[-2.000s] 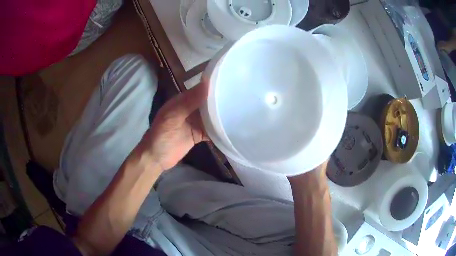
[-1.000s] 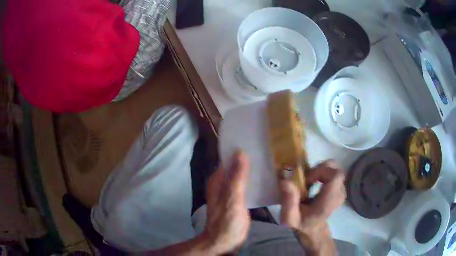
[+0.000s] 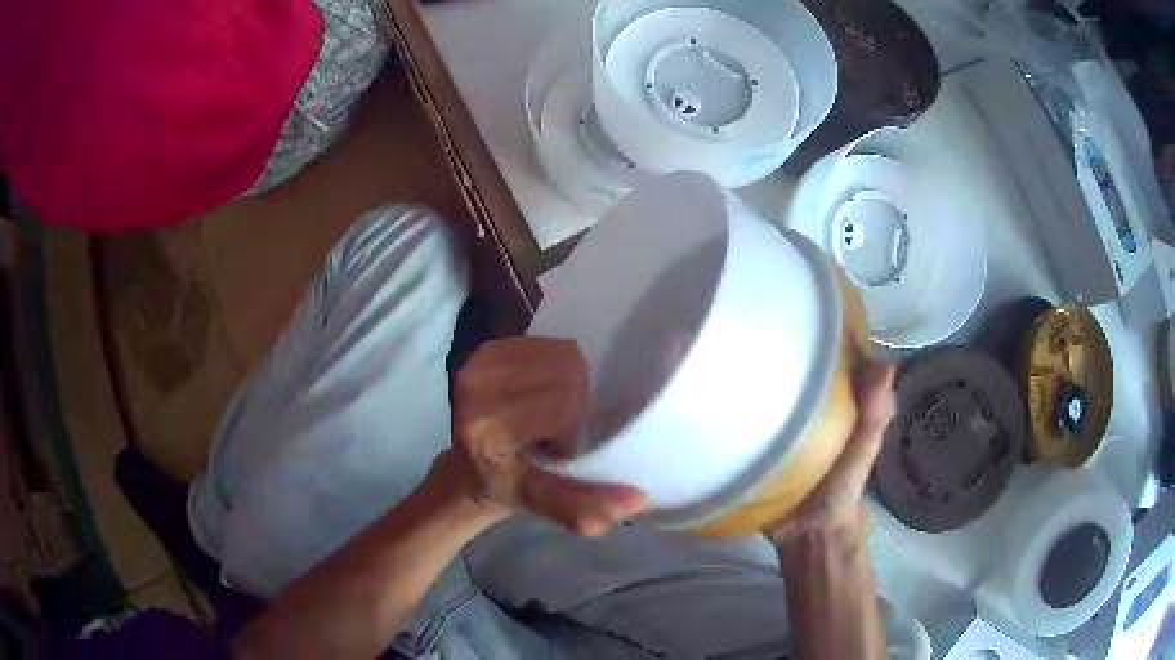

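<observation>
A white cover (image 3: 754, 387) is tilted over my lap, its open mouth facing up and left. A wood-look base (image 3: 844, 426) is joined to its far side, at the lower right. My left hand (image 3: 548, 438) grips the rim of the white cover, with some fingers inside the mouth and the thumb outside. My right hand (image 3: 844, 471) supports the wood-look base from the right. Part of the base is hidden behind the cover and my right hand.
White inner cups in drums (image 3: 702, 90) and dark brown bases (image 3: 954, 438) lie on the table, beside another wood-look base (image 3: 1069, 387), a white ring part (image 3: 1063, 554) and a white carton (image 3: 1102, 194). A person in red (image 3: 155, 103) is at upper left.
The assembly has turned from edge-on, so the cover's open mouth now shows and the base faces away. My left hand has moved from the cover's side to its rim.
</observation>
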